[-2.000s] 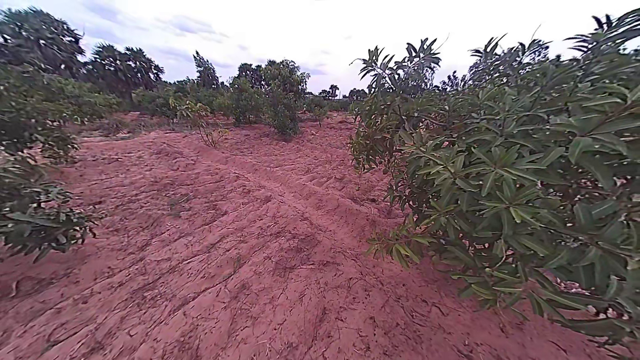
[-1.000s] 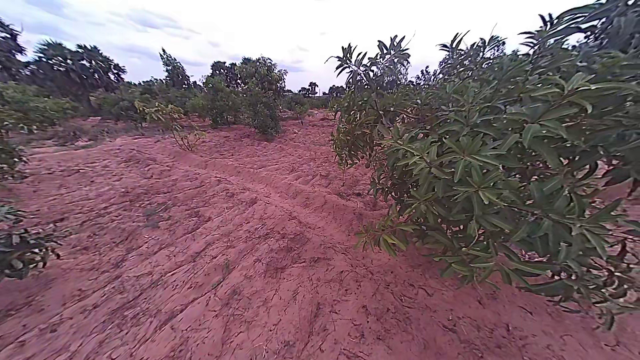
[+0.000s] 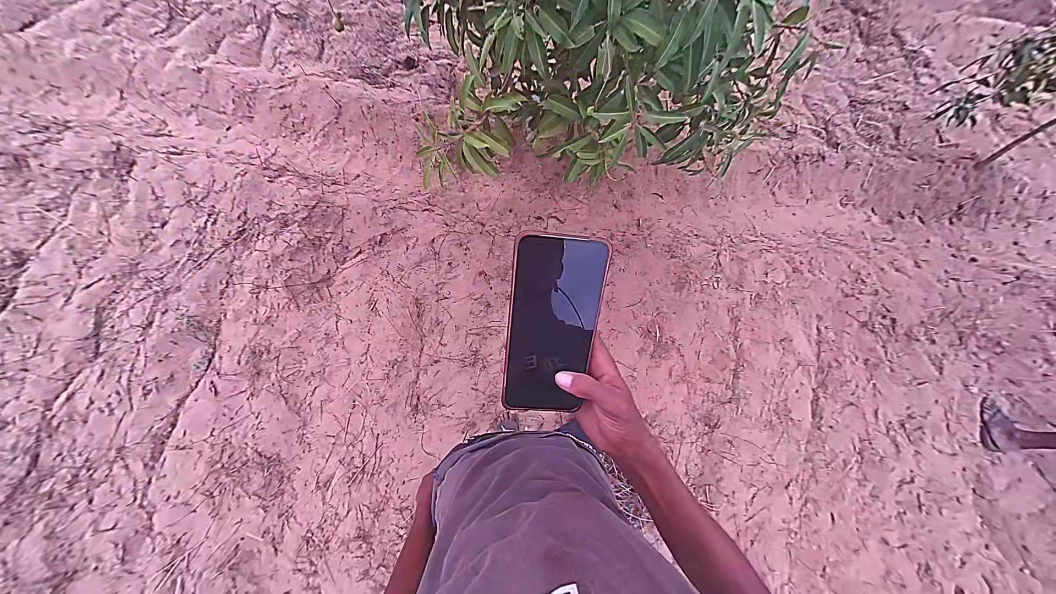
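My right hand (image 3: 609, 404) grips the lower right corner of a smartphone (image 3: 544, 330) in a reddish-brown case, its thumb resting on the glass near the bottom edge. The screen is dark and reflects the sky and some dark shapes. The phone is in front of my torso, above the reddish sandy ground (image 3: 346, 330). On the left only a forearm (image 3: 417, 536) shows, hanging beside my brown shirt (image 3: 553, 511); the left hand itself is hidden behind the shirt.
A leafy green shrub or low tree (image 3: 610, 82) grows just ahead. Another branch with leaves (image 3: 1006, 78) reaches in at the upper right. Another person's foot in a sandal (image 3: 1000, 425) stands at the right edge. Dry twigs and leaf litter lie scattered over the uneven ground.
The view has swung down from the path and trees to the ground and my body. The phone and my right hand have come into view, as has another person's foot.
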